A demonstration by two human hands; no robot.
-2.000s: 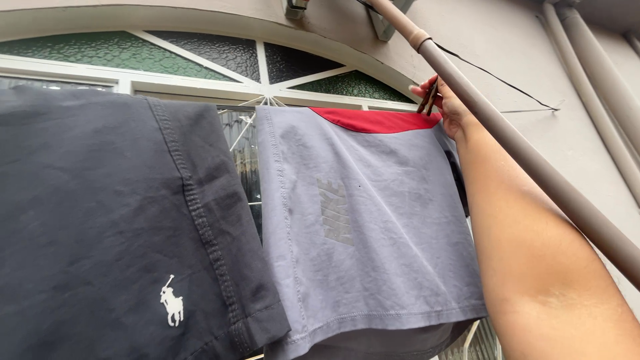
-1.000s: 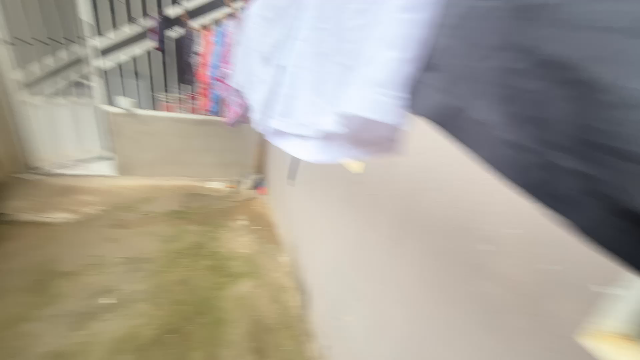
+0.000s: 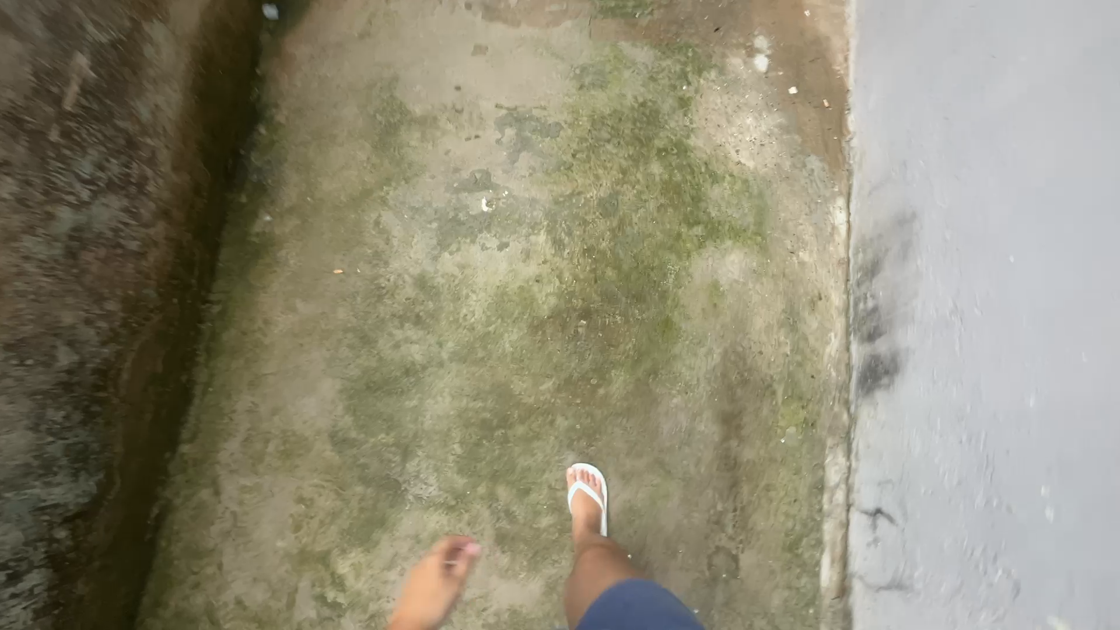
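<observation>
Low in the head view, my left hand (image 3: 435, 580) hangs over the concrete ground, a little blurred, with its fingers loosely curled. Whether anything small is between the fingers cannot be made out. To the right of it, my foot in a white flip-flop (image 3: 588, 499) stands on the mossy concrete floor (image 3: 490, 350), below a leg in blue shorts (image 3: 639, 605). My right hand is out of the picture.
A pale grey painted wall (image 3: 989, 315) with dark stains and cracks runs along the right side. On the left rises a rough, dark, weathered wall (image 3: 79, 262). Small white bits of debris (image 3: 760, 63) lie on the ground near the top right.
The view has swung from hanging clothes down to the ground. Two seconds ago a raised hand held something small at the top of the grey and red garment; that garment is out of view now.
</observation>
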